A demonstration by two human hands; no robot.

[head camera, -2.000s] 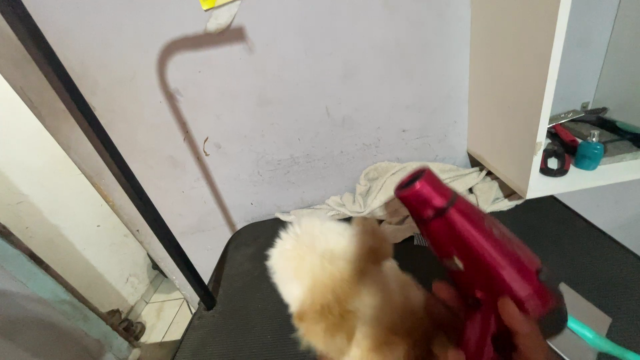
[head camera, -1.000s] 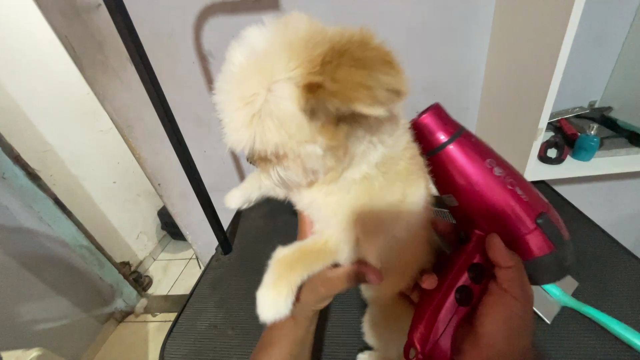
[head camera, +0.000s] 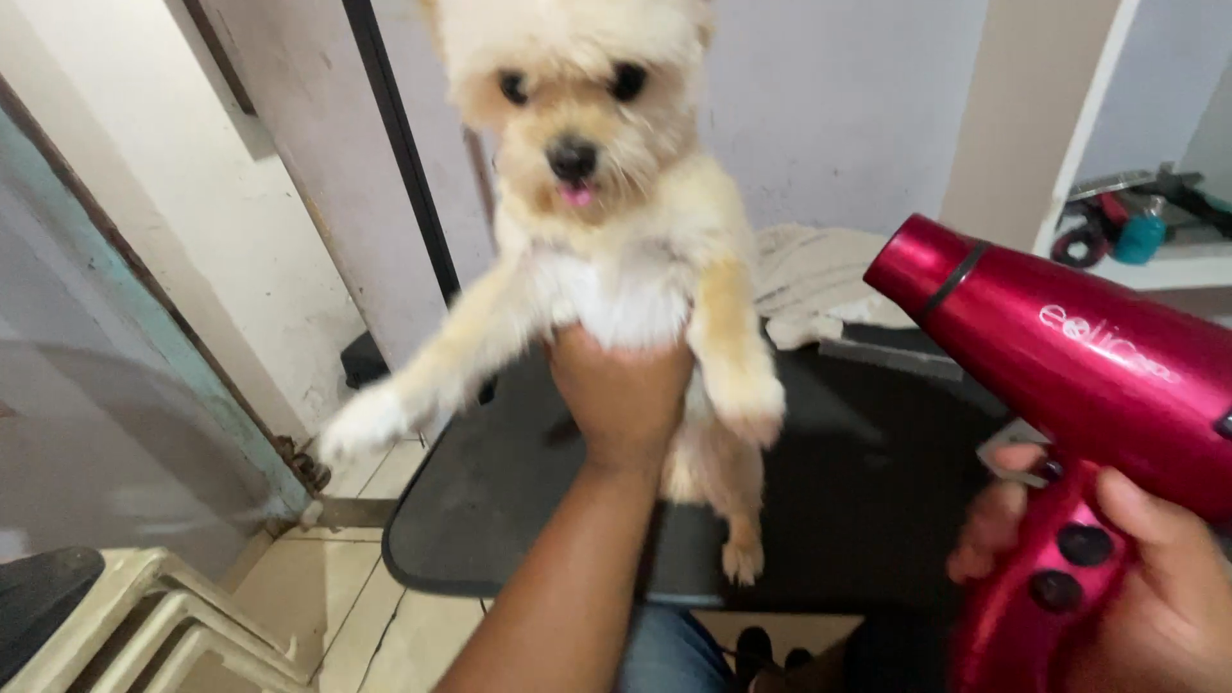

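Observation:
A small cream and tan dog (head camera: pixel 616 221) is held upright above a black grooming table (head camera: pixel 481 500), facing me, its front legs spread apart and its hind legs hanging down. My left hand (head camera: pixel 621 385) grips it around the chest, below the front legs; the fingertips are hidden behind its body. At the right, my right hand (head camera: pixel 1155 577) is closed around the handle of a glossy red hair dryer (head camera: pixel 1068 337). The dryer's nozzle points up and to the left, toward the dog's side, with a gap between them.
A cream towel (head camera: pixel 818 274) lies at the table's back against the wall. A black upright pole (head camera: pixel 409 144) stands at its left. The white shelf (head camera: pixel 1155 274) at right holds a teal bottle (head camera: pixel 1141 239) and tools. Stacked plastic chairs (head camera: pixel 183 616) are at lower left.
The dog has turned from facing left to facing me, and my left hand now shows around its chest. The dryer has moved away from its body, to the right.

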